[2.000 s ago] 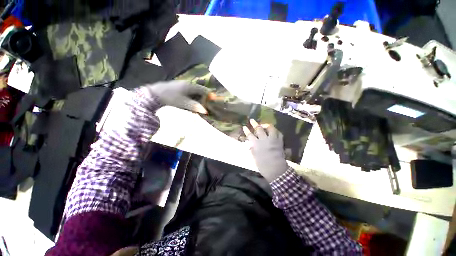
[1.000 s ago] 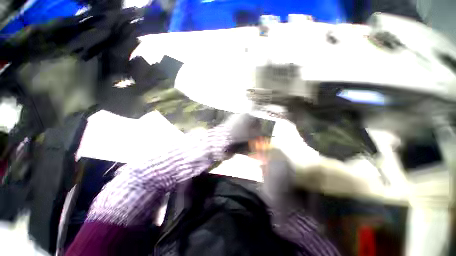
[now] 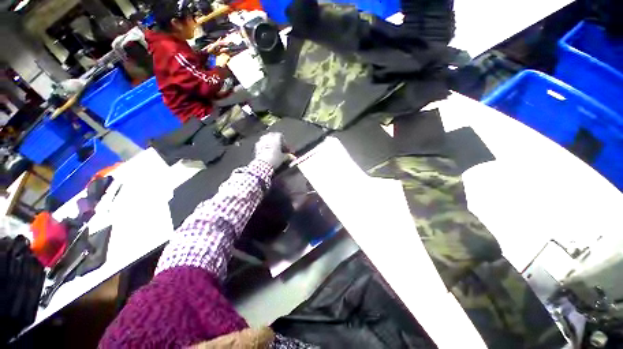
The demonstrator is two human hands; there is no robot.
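Observation:
My left hand [image 3: 271, 150], in a thin grey glove with bare fingertips, is at the edge of the left table on long black panels [image 3: 229, 165]. Its fingers are bent, and whether they pinch cloth is hidden. My right hand is out of the picture. A strip of camouflage pieces [image 3: 444, 213] runs across the white sewing table [image 3: 382, 235] towards the machine's needle area [image 3: 570, 313], cut off at the lower right. Black square pieces [image 3: 418, 133] lie at its far end.
A heap of black and camouflage pieces [image 3: 331, 82] lies beyond my left hand. Blue bins [image 3: 540, 102] stand behind the table. A person in red [image 3: 179, 75] sits at another machine. Tools [image 3: 65, 276] lie at far left. Shiny black cloth [image 3: 355, 307] is below the table edge.
The view has swung left. My left hand has moved from near the needle to the black panels at left. My right hand has left the picture.

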